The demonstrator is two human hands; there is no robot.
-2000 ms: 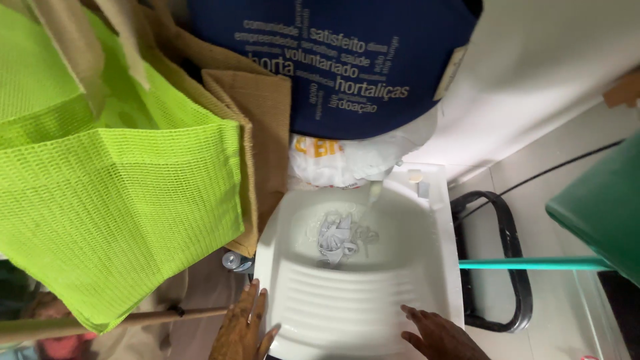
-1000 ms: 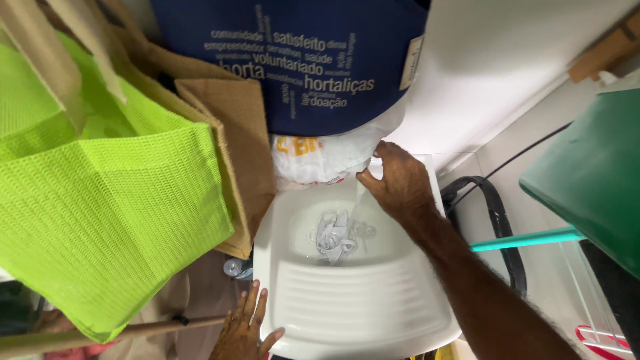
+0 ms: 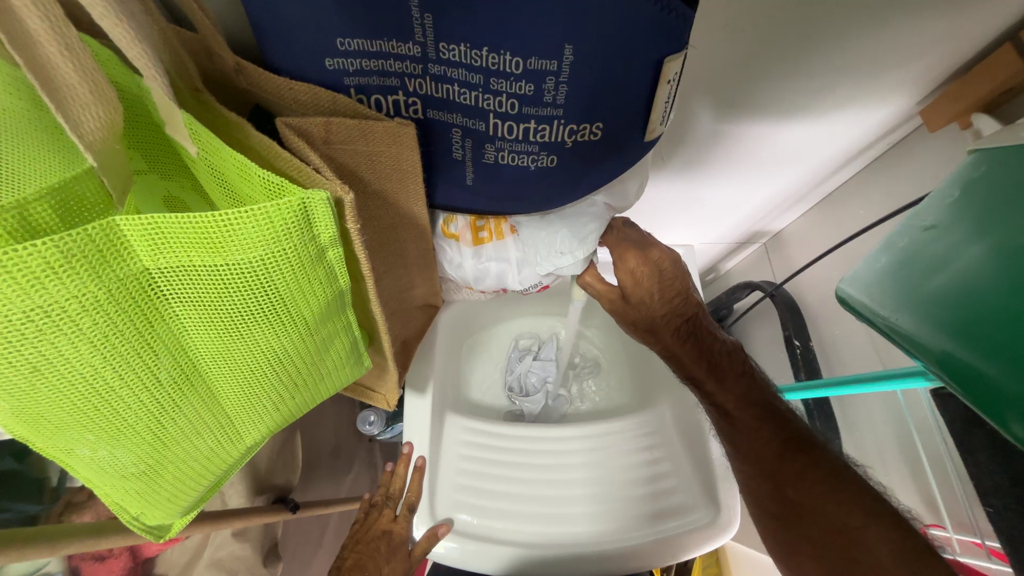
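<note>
A white laundry sink (image 3: 560, 488) with a ribbed washboard front stands below me. In its basin a crumpled light-coloured cloth (image 3: 532, 372) lies in water, and a stream of water (image 3: 571, 332) falls beside it from under a white plastic bag (image 3: 512, 248). My right hand (image 3: 644, 280) is at the bag's right edge, behind the basin, thumb and fingers bent around something small, probably the tap; what it grips is hidden. My left hand (image 3: 392, 520) rests with spread fingers against the sink's left front rim, holding nothing.
A lime-green mesh bag (image 3: 240, 296) and a brown burlap bag (image 3: 384, 208) hang at the left. A dark blue printed bag (image 3: 480, 96) hangs over the sink's back. A plastic bottle (image 3: 373, 422) stands left of the sink. At right are a green container (image 3: 952, 280) and a turquoise pole (image 3: 860, 383).
My right hand has moved from the sink's right front rim to its back, beside the white bag. The left hand stays by the left rim. A stream of water now plainly runs into the basin.
</note>
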